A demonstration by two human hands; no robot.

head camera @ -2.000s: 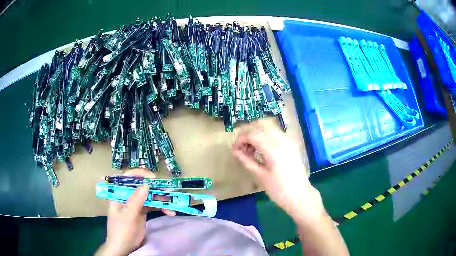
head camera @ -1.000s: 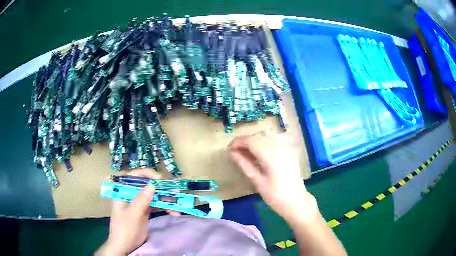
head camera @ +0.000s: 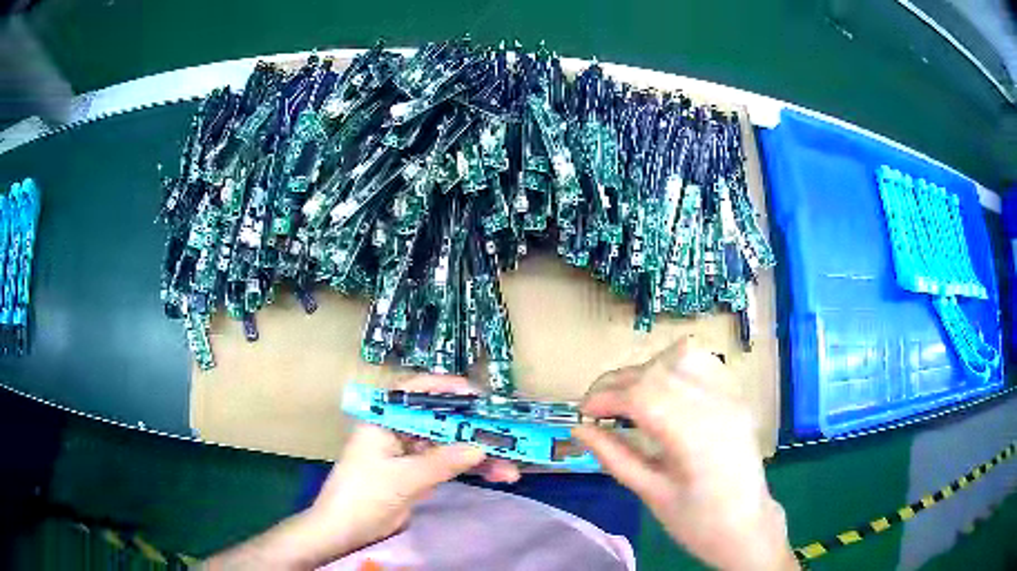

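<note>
My left hand [head camera: 407, 474] holds a light blue housing [head camera: 446, 427] from below, near the front edge of the bench. A slim circuit board assembly [head camera: 491, 404] lies along the housing's upper side, its dark part to the left. My right hand [head camera: 680, 446] has its thumb and fingers closed on the right end of the board and housing. The fingers hide that end, so I cannot tell how far the board sits in the housing.
A large heap of circuit boards [head camera: 446, 201] lies on a cardboard sheet [head camera: 301, 390]. A deep blue tray [head camera: 825, 390] to the right holds light blue housings [head camera: 931, 234]. More light blue pieces with dark ends [head camera: 17, 268] lie at the far left. A tiny dark piece [head camera: 719, 358] lies on the cardboard.
The view has turned left, so the heap and tray appear further right. My right hand, earlier apart over the cardboard, has come to the housing and gripped its right end with the board.
</note>
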